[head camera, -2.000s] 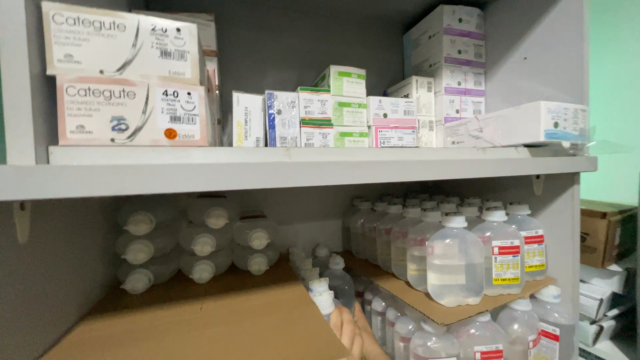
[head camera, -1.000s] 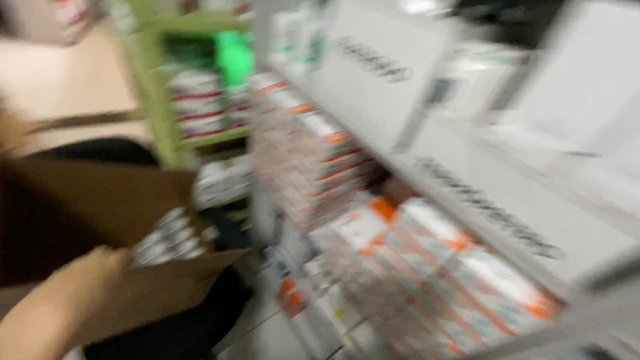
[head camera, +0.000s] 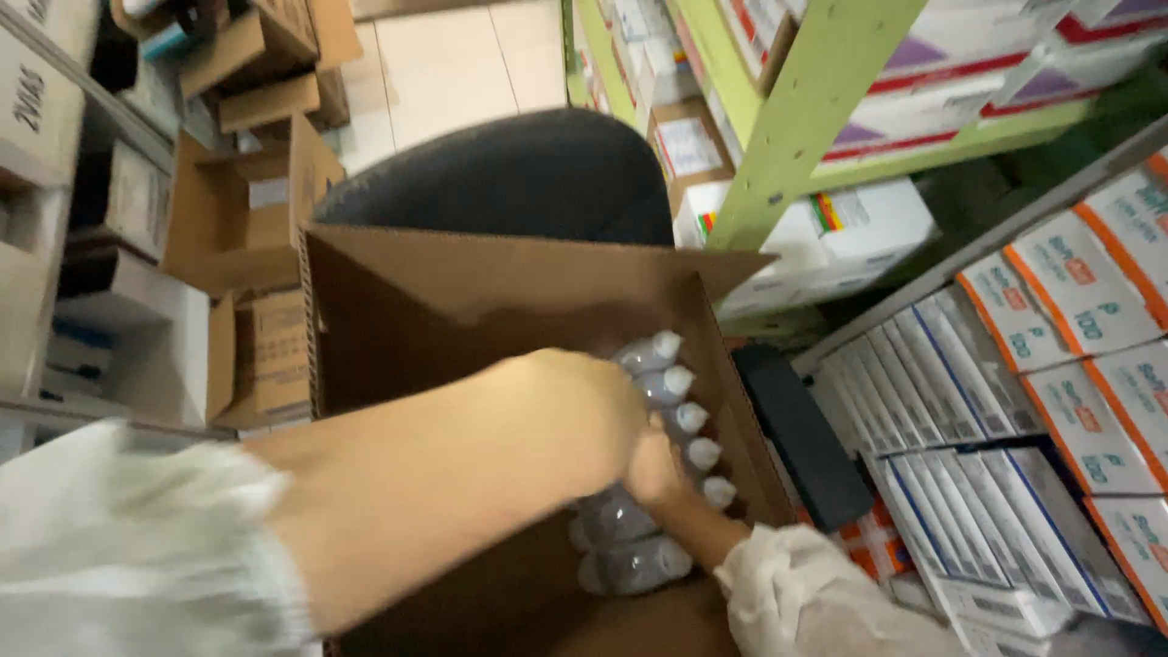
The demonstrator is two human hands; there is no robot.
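Observation:
An open cardboard box (head camera: 511, 278) sits on a black chair (head camera: 511, 173). Inside it, toward its right side, clear plastic bottles (head camera: 639, 564) with whitish caps lie in a row. My left hand (head camera: 584, 420) reaches across the box from the left, blurred, over the bottles; its fingers are hidden. My right hand (head camera: 655, 465) comes in from the lower right and touches the bottles beside my left hand. Whether either hand grips a bottle cannot be made out.
Shelves with orange-and-white cartons (head camera: 1077, 283) and thin white boxes (head camera: 949, 365) stand at the right. A green metal rack (head camera: 776, 137) rises behind. At the left are open cardboard boxes (head camera: 228, 210) and a grey shelf. The chair's armrest (head camera: 803, 438) lies close to the box's right side.
The view has swung from the bottle shelf down to the box on the chair. A hand was at the box's edge one second ago; now both my hands are inside among the bottles.

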